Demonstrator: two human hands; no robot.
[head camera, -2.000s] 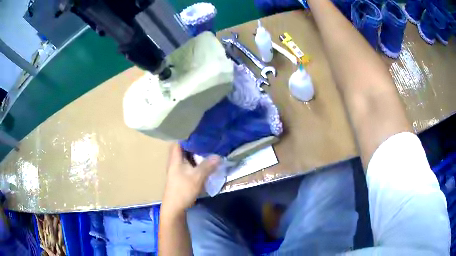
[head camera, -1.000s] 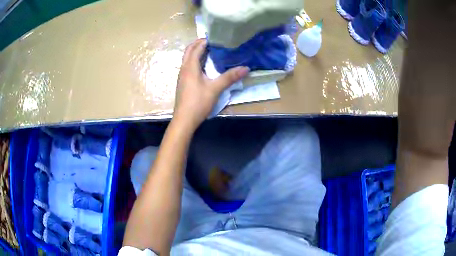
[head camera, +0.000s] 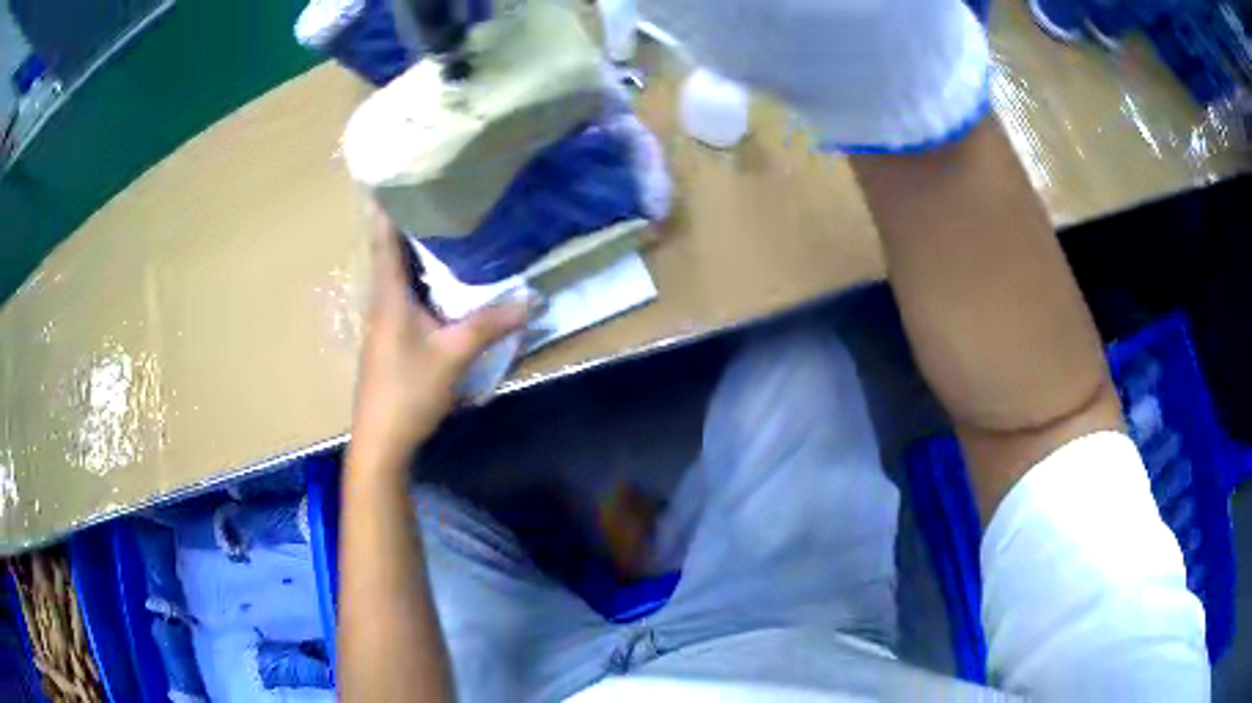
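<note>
A denim boot (head camera: 542, 206) with a fuzzy trim lies on its side between the cream press pad (head camera: 481, 110) above and a pale block (head camera: 590, 257) below. My bare left hand (head camera: 419, 350) is at the boot's left end. Its thumb lies on a crumpled white cloth (head camera: 483, 368) and its other fingertips are partly hidden by the pad. My right hand (head camera: 838, 62), in a white knit glove with a blue cuff, is large and blurred at the top edge. Its fingers are cut off or unclear.
A white bottle (head camera: 714, 110) stands right of the boot, with another bottle (head camera: 619, 30) behind. Another boot (head camera: 368, 41) is behind the pad. A flat white sheet (head camera: 597, 302) lies by the table's front edge. Blue crates (head camera: 326, 515) are below the table. More boots (head camera: 1167, 35) are at the upper right.
My right hand's glove has come into view at the top; only the arm showed before. My left hand stays at the boot's left end. The view has shifted between frames.
</note>
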